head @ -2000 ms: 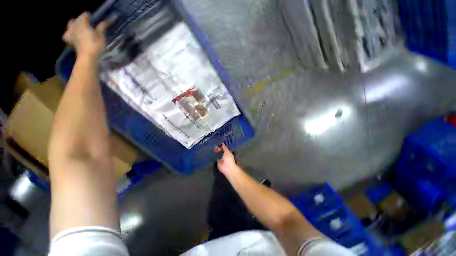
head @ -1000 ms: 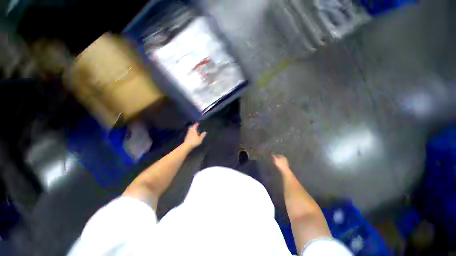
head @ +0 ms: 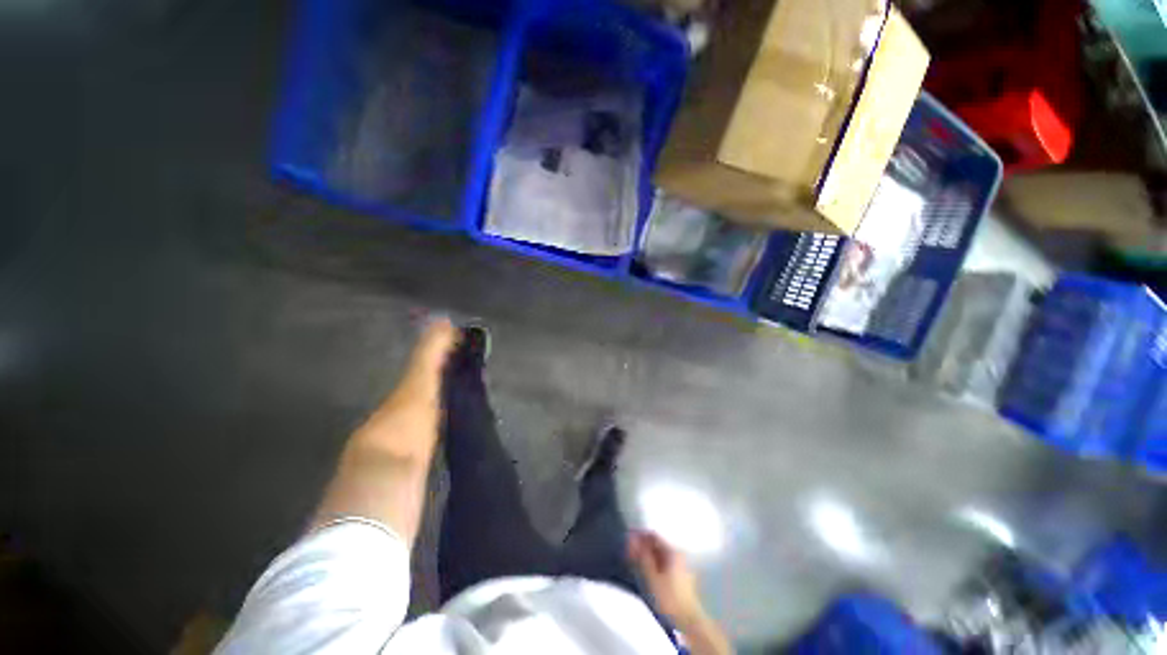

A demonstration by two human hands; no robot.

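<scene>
My left hand (head: 439, 335) hangs low over the grey floor, blurred, touching no crate; its fingers cannot be made out. My right hand (head: 650, 555) is lower, near my leg, also blurred, with no object visible in it. In front of me stands a row of blue crates. One bright blue crate (head: 481, 192) has a newspaper liner (head: 563, 192) on its bottom. A dark blue-grey crate (head: 983, 192) at the right end also holds printed paper (head: 870, 262). A brown carton (head: 793, 90) sits over the crates between them.
Another blue crate (head: 292, 128) stands at the left of the row. More blue crates (head: 1081, 358) are at the right edge. A red plastic object (head: 1034, 128) is at the upper right. A blue item (head: 864, 627) lies at the lower right. Grey floor (head: 538, 288) shows before the row.
My hands have let go of the dark blue crate and hang at my sides. The view has swung to the crate row, with the carton and dark crate now at the upper right.
</scene>
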